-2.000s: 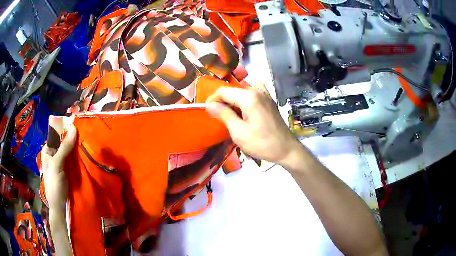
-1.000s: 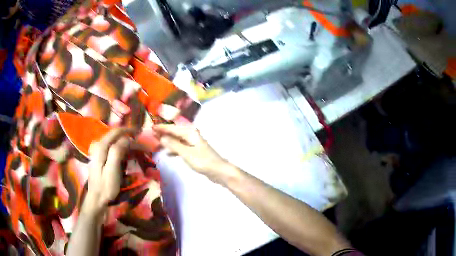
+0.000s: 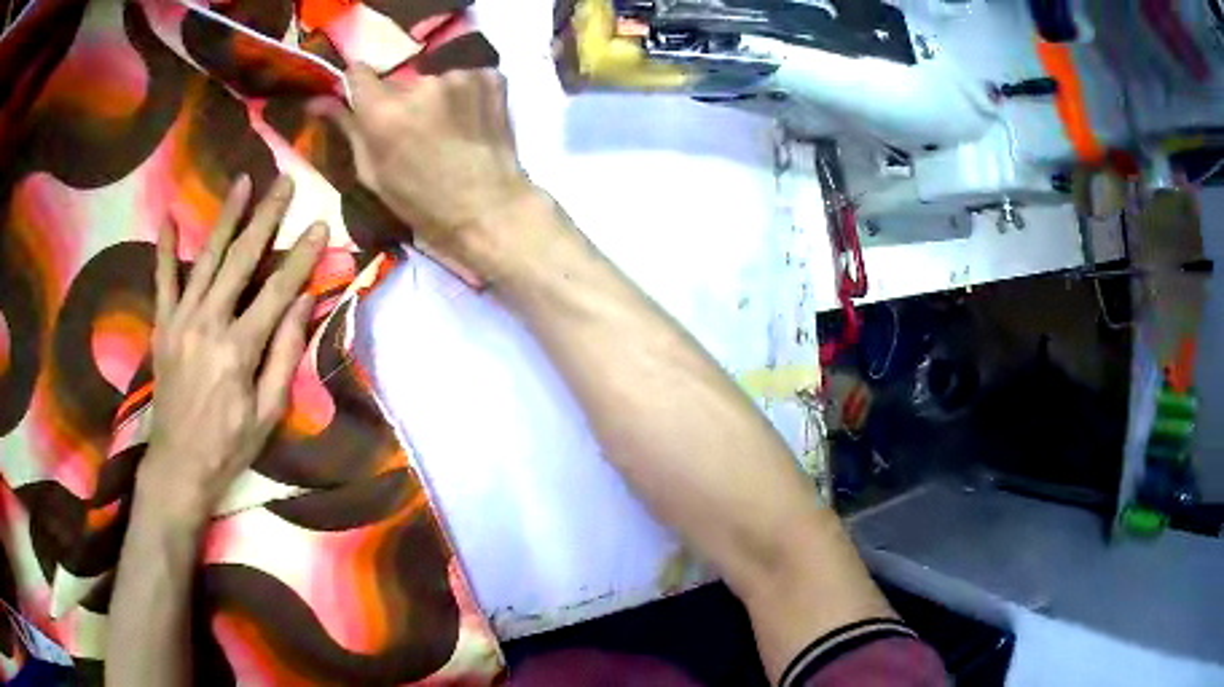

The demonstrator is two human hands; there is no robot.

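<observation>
The wavy-patterned fabric (image 3: 336, 591) in brown, pink, orange and cream covers the left of the view, with a pale edge line along its right side. My left hand (image 3: 222, 342) lies flat on it, fingers spread. My right hand (image 3: 430, 154) is above and to the right of it, fingers curled at a pale-edged part of the fabric; its fingertips are partly hidden, so a grip cannot be told. A small orange strip shows beside my left fingers.
The machine arm (image 3: 859, 87) with its dark slide plate is at the top right, a yellow piece (image 3: 611, 54) at its end. The white tabletop (image 3: 671, 242) has chipped edges. A red cord (image 3: 848, 275) hangs at its edge. Green spools (image 3: 1170, 443) are at far right.
The view has shifted closer over the fabric and table. The orange panel held up earlier is no longer seen. My left hand has flattened with fingers spread; my right hand has moved away from it.
</observation>
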